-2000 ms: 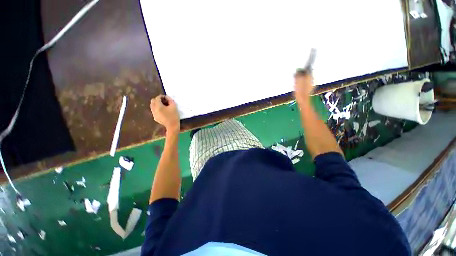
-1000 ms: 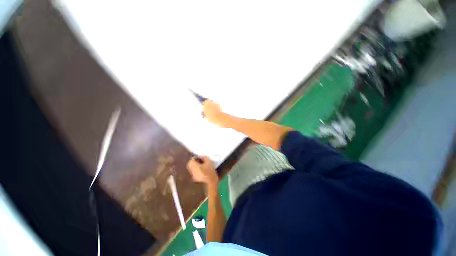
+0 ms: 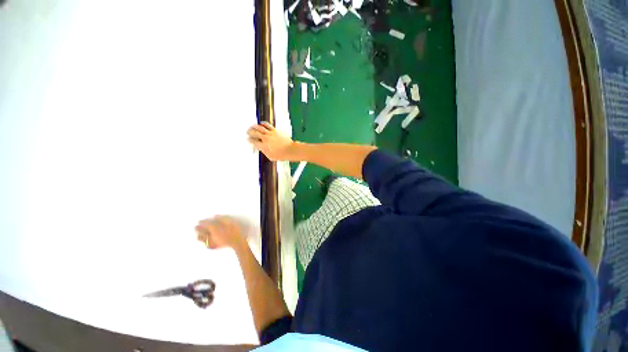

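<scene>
A large white sheet covers most of the view's left side. Shears with dark handles lie on it near its lower edge, blades pointing left. My left hand rests on the sheet above the shears, fingers apart, slightly blurred, with nothing seen in it. My right hand is at the sheet's right edge, over the dark table border. Its fingertips reach onto the white; whether they pinch the sheet cannot be told.
A pale strip runs along the table's outer side. White and dark scraps litter the green floor. A pale blue cloth surface with a wooden rim stands at right. Brown table shows at lower left.
The view has turned, with the table edge now upright. The shears have left my right hand and lie on the sheet. My left hand has moved from the corner onto the sheet.
</scene>
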